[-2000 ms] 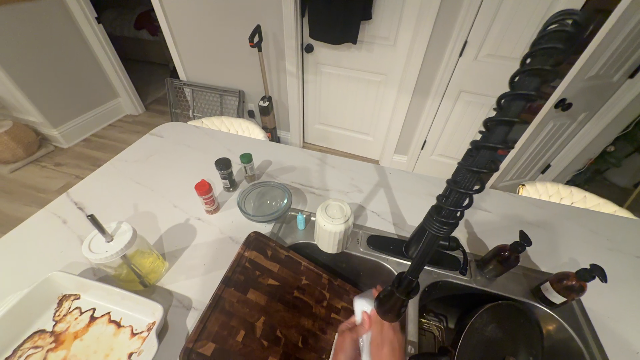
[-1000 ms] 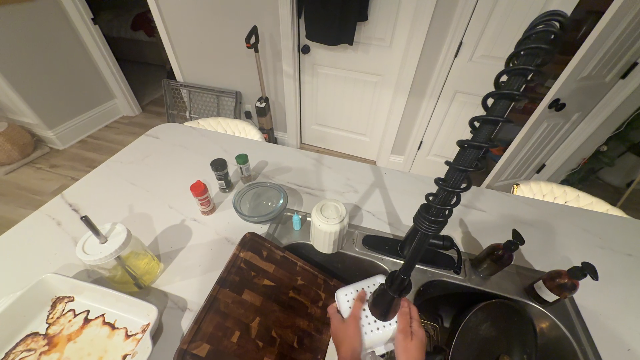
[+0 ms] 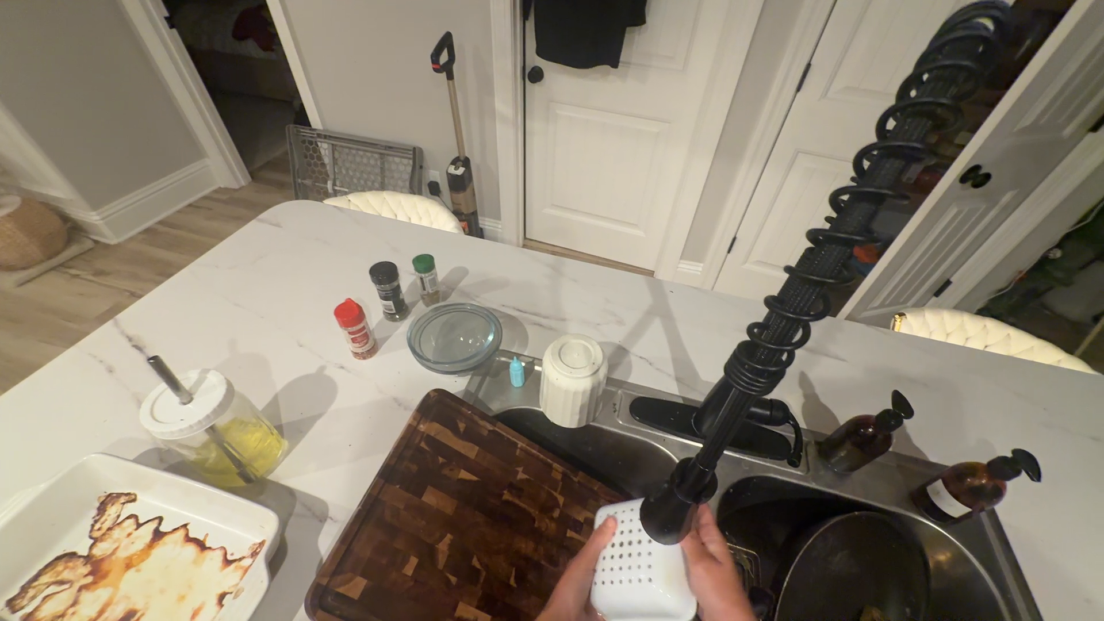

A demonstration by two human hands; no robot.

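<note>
Both hands hold a white perforated container (image 3: pixel 642 565) under the black spray head of the coiled spring faucet (image 3: pixel 677 509). My left hand (image 3: pixel 586 569) grips its left side, with the thumb on the holed face. On its right side is my right hand (image 3: pixel 714 565), partly hidden by the spray head. The dotted face of the container is turned up toward the camera. Left of the hands, a dark end-grain wooden cutting board (image 3: pixel 466 517) lies partly over the left sink basin (image 3: pixel 595 448). Whether water is running cannot be told.
A pan (image 3: pixel 854 569) sits in the right basin. Amber pump bottles (image 3: pixel 966 487) stand behind it. A ribbed white cup (image 3: pixel 573 379), a glass bowl (image 3: pixel 454 338) and several spice jars (image 3: pixel 355 329) are beyond the board. At left are a lidded oil jar (image 3: pixel 216 431) and a stained white baking dish (image 3: pixel 259 517).
Two seconds ago the hand and white item were low beside the faucet, with the item narrow in view. Now both hands hold it with its perforated face showing, a little lower than one second ago.
</note>
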